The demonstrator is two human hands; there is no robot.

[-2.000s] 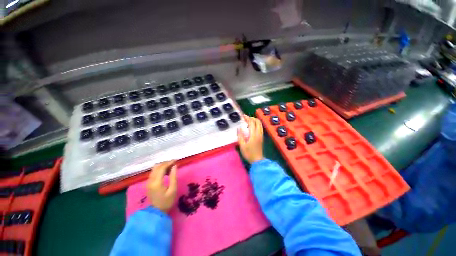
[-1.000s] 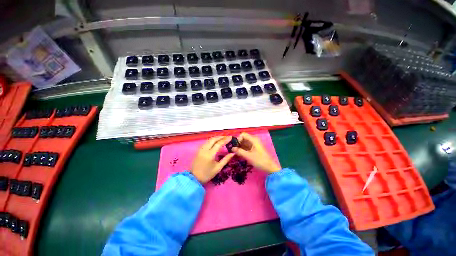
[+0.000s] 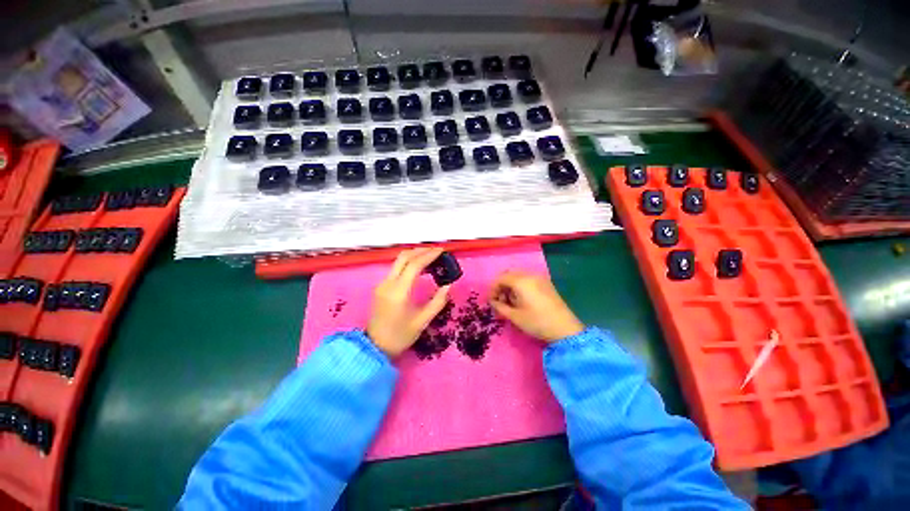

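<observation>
My left hand (image 3: 401, 307) holds one black housing (image 3: 444, 268) between thumb and fingers above the back part of the pink mat (image 3: 449, 409). My right hand (image 3: 537, 305) is over the right edge of a loose pile of small black parts (image 3: 473, 337), its fingertips pinched together. Whether a tiny part is between those fingertips is too small to tell. The clear blister tray (image 3: 299, 220) behind the mat holds rows of black housings.
The right-hand orange tray (image 3: 758, 319) holds several housings and a white streak. The left-hand orange tray (image 3: 85, 324) holds housings in rows. Stacked clear trays (image 3: 808, 130) stand at the far right. The green bench (image 3: 200, 389) lies beneath. A blue sleeve shows at the lower right edge.
Since the first frame, my left hand has come to hold a housing. My right hand has moved from the blister tray to the housing, then away to the right, over the pile. The view has shifted.
</observation>
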